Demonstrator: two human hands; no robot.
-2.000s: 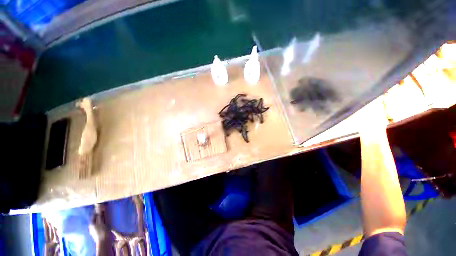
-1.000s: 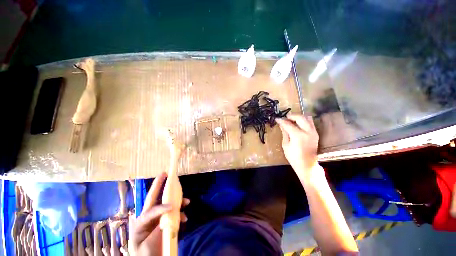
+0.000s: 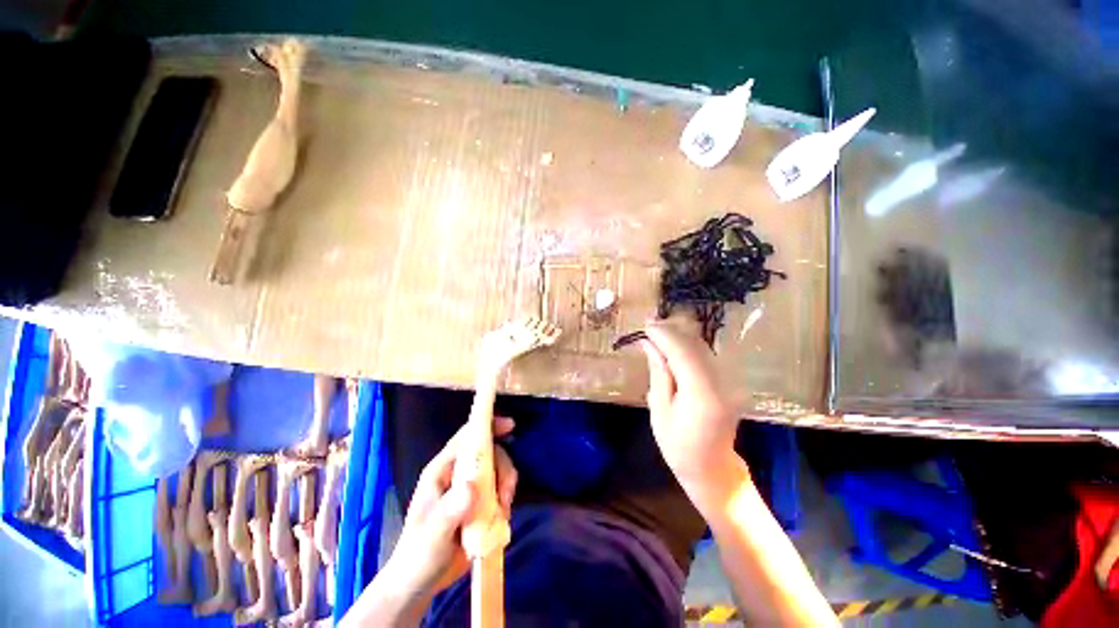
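Observation:
My left hand (image 3: 449, 497) is shut around a tan leg-shaped piece (image 3: 488, 405), its splayed toed end up over the bench edge. My right hand (image 3: 691, 399) pinches a thin curved black fitting (image 3: 631, 340) between fingertips, just right of the toes and apart from them. A tangled black pile (image 3: 714, 272) lies beyond my right hand. The cardboard pad (image 3: 567, 280) with a whitish glue dab (image 3: 604, 298) lies left of the pile. Another leg piece (image 3: 273, 160) lies at the left with a black fitting at its toed end.
Two white glue bottles (image 3: 715, 128) stand behind the pile, beside a clear panel (image 3: 982, 294) at right. A phone (image 3: 165, 149) lies at left. Below are blue crates (image 3: 125, 528) of leg pieces, a plastic bag (image 3: 150, 411) and a blue stool (image 3: 902, 521). Part of a red-clad person (image 3: 1095, 564) shows at lower right.
My right hand has moved left from the black pile with a black fitting in its fingertips. The held leg piece has come closer to the pad. The view has shifted.

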